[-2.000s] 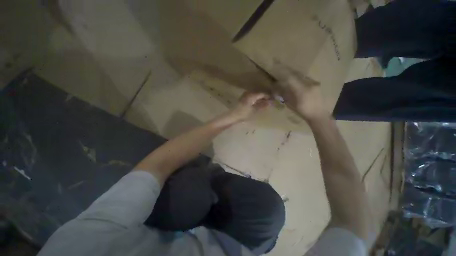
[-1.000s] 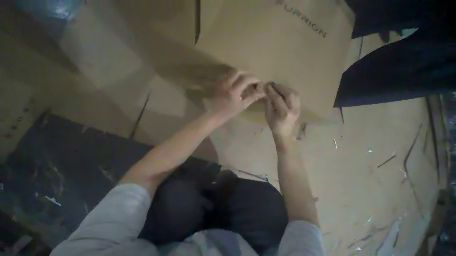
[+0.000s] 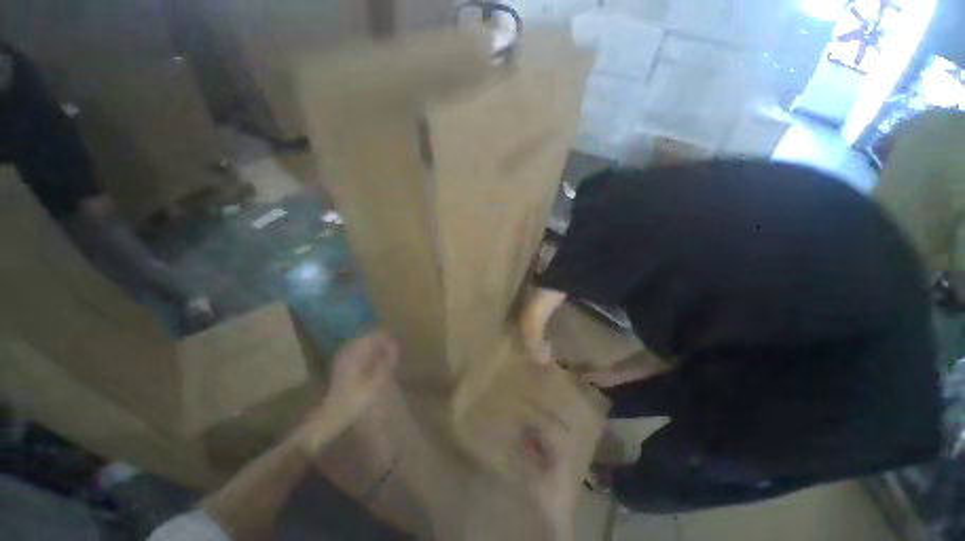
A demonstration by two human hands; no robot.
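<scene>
A long brown carton (image 3: 492, 190) stands upright in front of me in the head view, blurred, with tall panels rising and a lower part angled toward the bottom of the picture. My left hand (image 3: 365, 365) is at the carton's left side, low on the tall panels. Its fingers are blurred and their grip cannot be made out. My right hand is not in view.
A person in dark clothes (image 3: 751, 317) bends close on the right, a hand (image 3: 540, 322) at the carton. Brown cartons (image 3: 243, 359) stand at the left, beside another person's arm. Scraps (image 3: 270, 219) lie on the green floor. White boxes (image 3: 698, 79) are behind.
The view has swung up from the floor sheets. My hands have parted from their pinch at the carton; the left is at the carton's side and the right has left the picture.
</scene>
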